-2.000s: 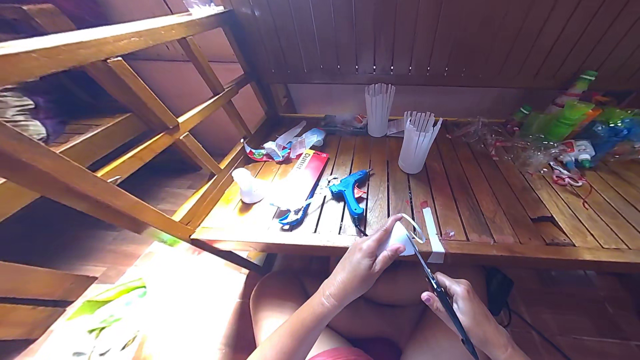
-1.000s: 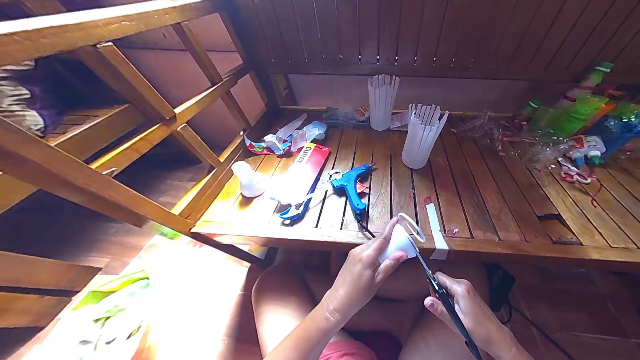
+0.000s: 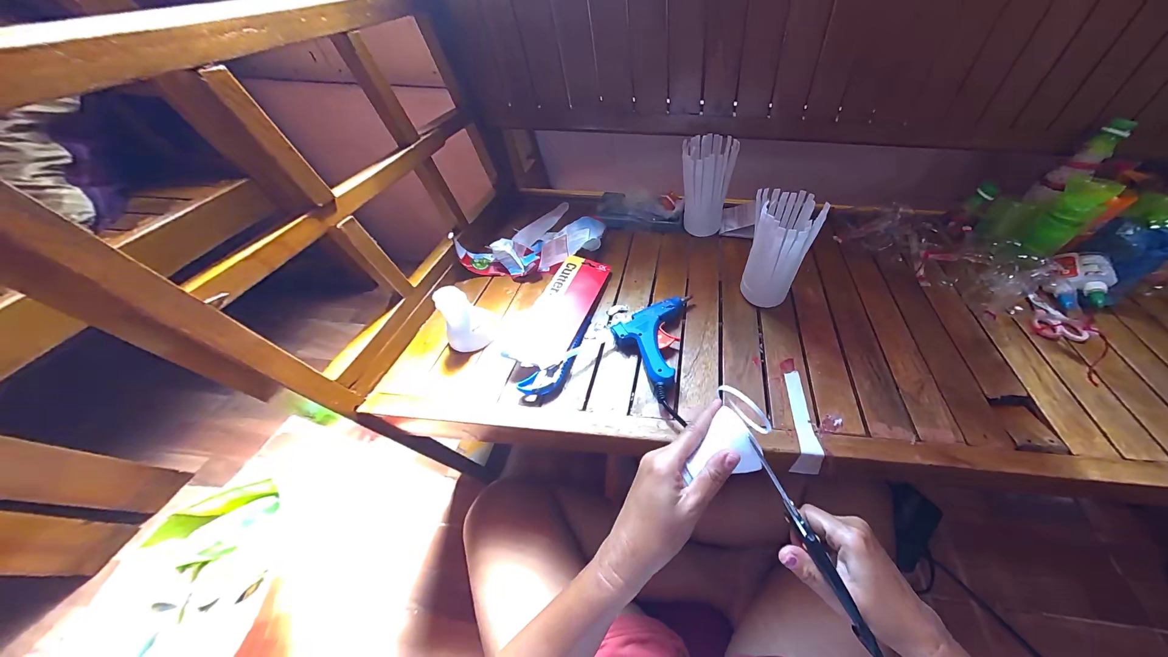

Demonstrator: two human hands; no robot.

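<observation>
My left hand (image 3: 671,493) holds a small white cup-like piece (image 3: 727,444) just off the bench's front edge. A thin curled white strip (image 3: 748,408) rises from its upper rim. My right hand (image 3: 844,557) grips long dark-handled scissors (image 3: 812,538), whose blade tips touch the white piece's right side. Beyond my hands, a blue hot glue gun (image 3: 650,336) lies on the slats beside a blue cutter knife (image 3: 557,374). Farther back stand two white cylinders with rims cut into strips, one (image 3: 710,187) behind the other (image 3: 782,251).
A wooden slatted bench (image 3: 899,365) spans the view. On it are a red-and-white cutter package (image 3: 575,297), a white bottle-like piece (image 3: 461,319), wrapper scraps (image 3: 534,246), a white strip (image 3: 800,415), and green plastic bottles (image 3: 1063,214) with a glue bottle (image 3: 1086,274) at right. A wooden railing (image 3: 265,146) stands left.
</observation>
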